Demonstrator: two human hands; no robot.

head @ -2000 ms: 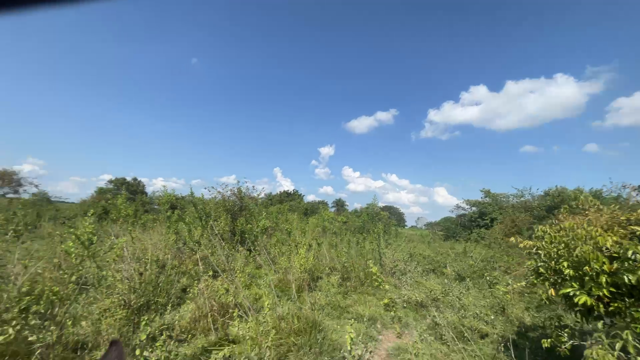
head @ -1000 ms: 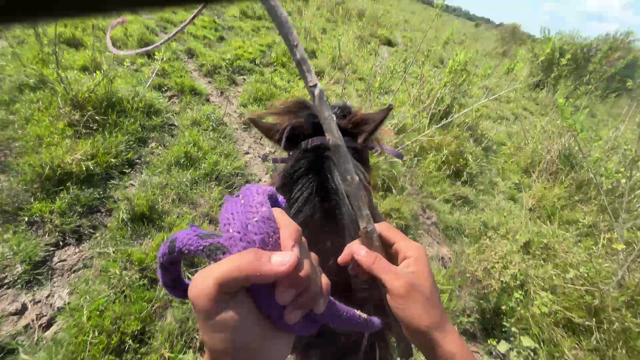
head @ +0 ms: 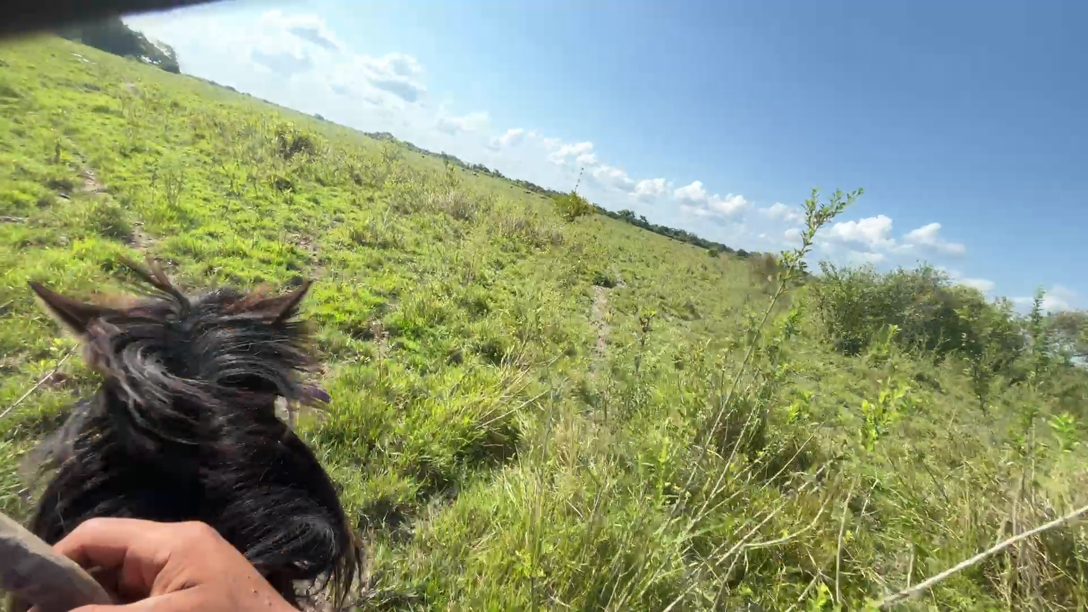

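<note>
At the bottom left of the head view, my right hand [head: 174, 565] has its fingers closed around a wooden stick [head: 38, 569], of which only a short piece shows at the frame's edge. Just beyond the hand are the dark maned head and neck of a horse [head: 178, 425], seen from behind with both ears raised. A small bit of purple strap [head: 316, 395] shows beside its head. My left hand is outside the picture.
Grassy pasture [head: 408, 297] spreads ahead, with a narrow bare track [head: 600, 319] through it. Tall weeds and dry stems [head: 739, 425] stand on the right, one pale stem [head: 977, 557] at the lower right corner. Bushes [head: 918, 314] grow farther off.
The view has swung up and to the right. My left hand and the purple knitted or woven thing it held a second ago have left the picture; my right hand still grips the stick.
</note>
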